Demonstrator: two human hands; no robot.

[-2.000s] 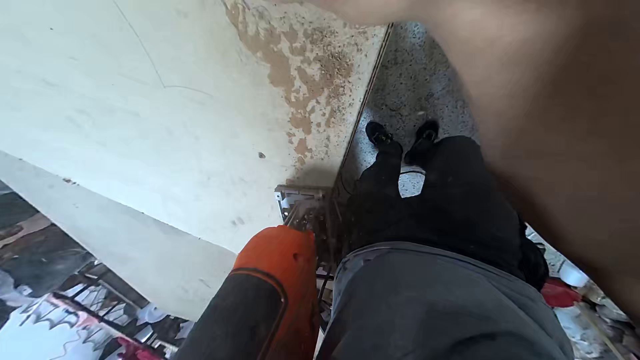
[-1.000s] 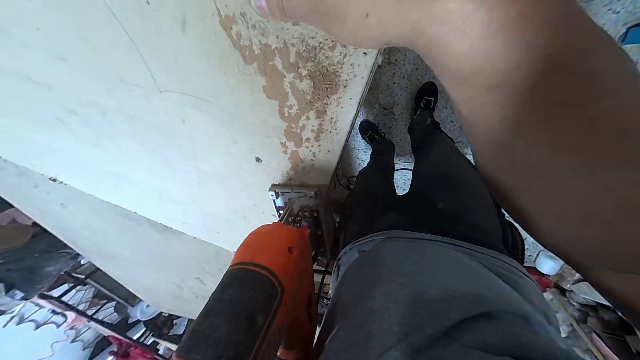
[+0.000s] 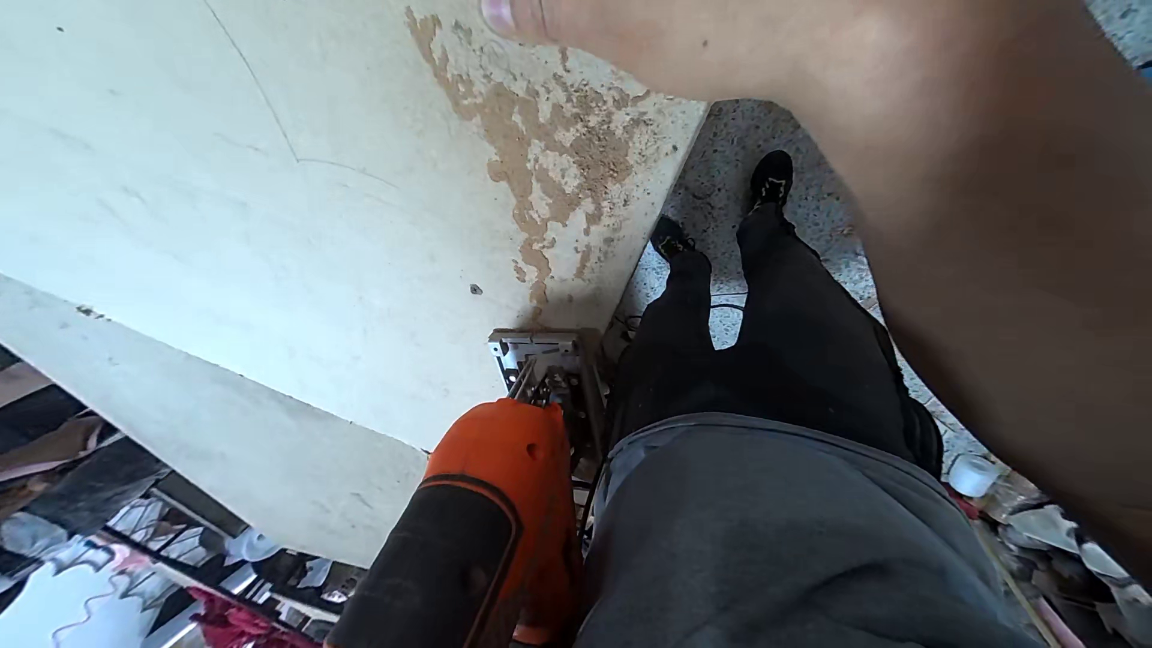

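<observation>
An orange and black power tool, apparently a jigsaw [image 3: 504,486], has its metal shoe at the near edge of a large pale board [image 3: 270,234]. Its handle runs out of the frame at the bottom; no hand on it shows. My right hand [image 3: 540,18] reaches in from the right across the top, with only the thumb side showing over the board; its fingers are cut off. Brown patches of worn surface lie below the thumb. Thin curved lines mark the board at left, and a small dark spot sits near the shoe. My left hand is not in view.
A second pale panel [image 3: 225,432] lies beside the board. Scraps and a dark red cloth [image 3: 238,621] are at the lower left. My legs stand on a speckled floor [image 3: 720,180] with a dark cable near them. A white round object [image 3: 972,474] and debris lie at right.
My right thumb has come into view at the top over the board. My right foot has moved forward, up in the view. The power tool stays in about the same place at the board's edge.
</observation>
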